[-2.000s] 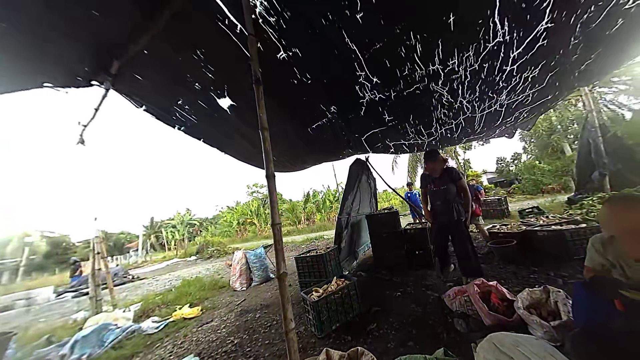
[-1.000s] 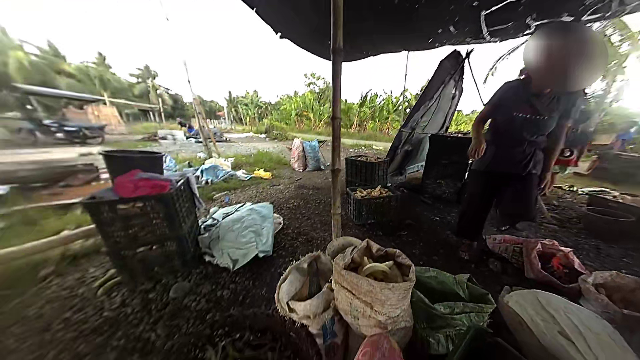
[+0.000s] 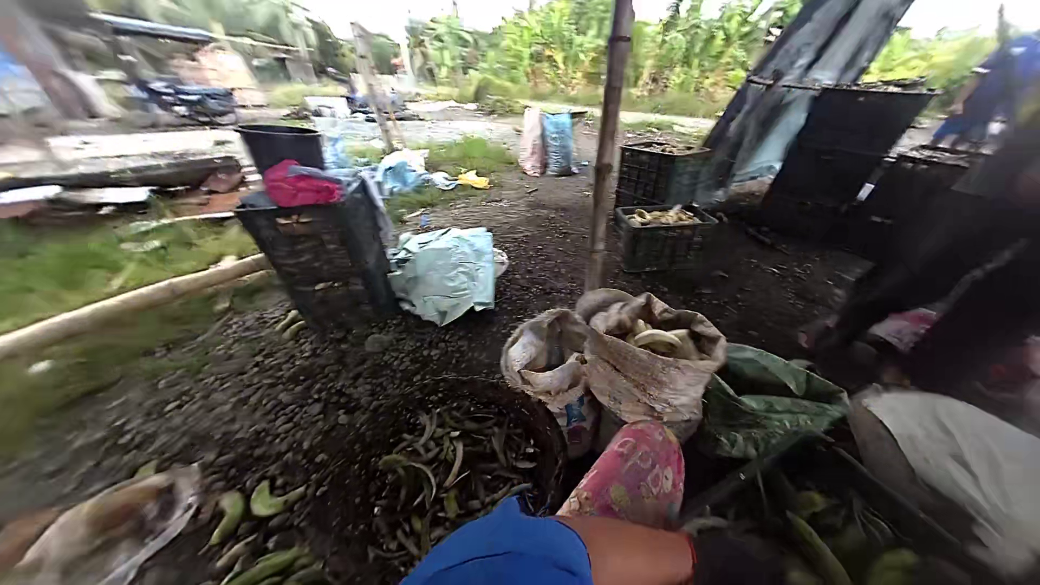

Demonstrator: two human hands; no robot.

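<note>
My left arm, in a blue sleeve, reaches rightward along the bottom edge, across the pink patterned cloth on my knee (image 3: 638, 475). Past a red edge at the wrist, my left hand (image 3: 731, 556) is a dark shape, apparently gloved, beside a dark container of green bananas or plantains (image 3: 821, 544); its fingers and any hold are hidden. My right hand is out of view. In front of the knee stand an open woven sack of peeled pieces (image 3: 650, 378) and a smaller open sack (image 3: 561, 382). A round dark basket (image 3: 548, 431) holds green peels.
A bamboo pole (image 3: 605, 154) rises behind the sacks. Stacked plastic crates (image 3: 662, 248) stand beyond it. At left are a dark crate (image 3: 325, 260) with a black bucket on it and a pale blue sheet (image 3: 447, 276). A person in dark clothes (image 3: 959, 244) is at right, blurred.
The view has swung down and left, bringing the peel basket, my knee and my left arm into sight. The person in dark clothes now appears bent at the right edge.
</note>
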